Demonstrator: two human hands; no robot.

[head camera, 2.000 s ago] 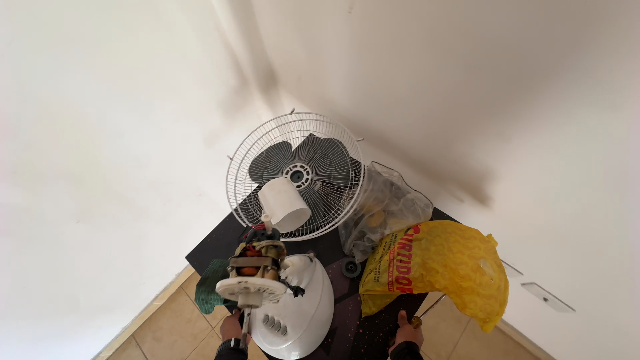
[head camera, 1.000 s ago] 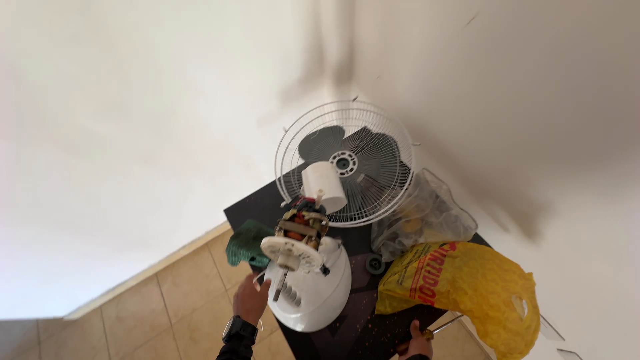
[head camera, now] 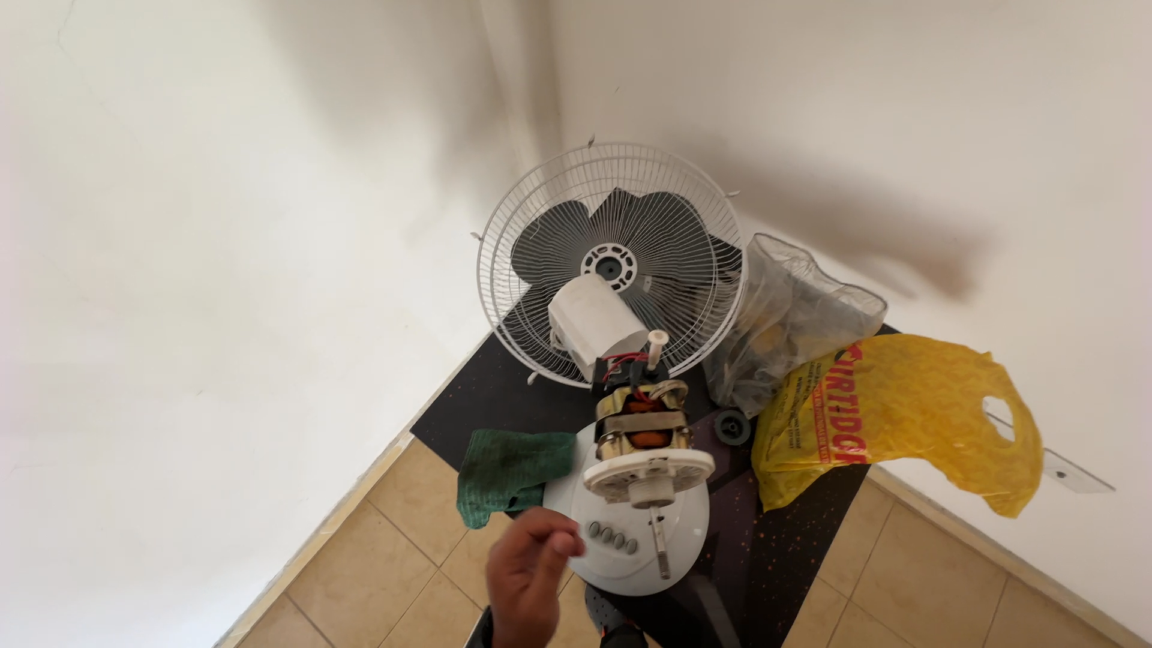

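Observation:
My left hand (head camera: 531,576) is at the lower middle, fingers curled and thumb near the index finger, with nothing visible between them. It is beside the row of grey buttons on the white fan base (head camera: 585,567). Above the base stands the exposed fan motor (head camera: 642,423), with copper windings, red wires, a white round front plate (head camera: 650,472) and a metal shaft (head camera: 661,544) pointing down toward me. A white plastic motor cover (head camera: 594,315) lies on the fan's wire guard (head camera: 490,297), near dark blades (head camera: 549,243). My right hand is out of view.
On the black speckled table (head camera: 783,558), a green cloth (head camera: 513,468) hangs over the left edge. At the right are a clear plastic bag (head camera: 783,315), a yellow plastic bag (head camera: 900,423) with red print, and a small dark round knob (head camera: 732,427). Walls meet behind the guard.
My right hand, seen at the table's front edge with a thin tool one second ago, has left the view. My left hand has moved nearer the base's buttons, away from the motor shaft.

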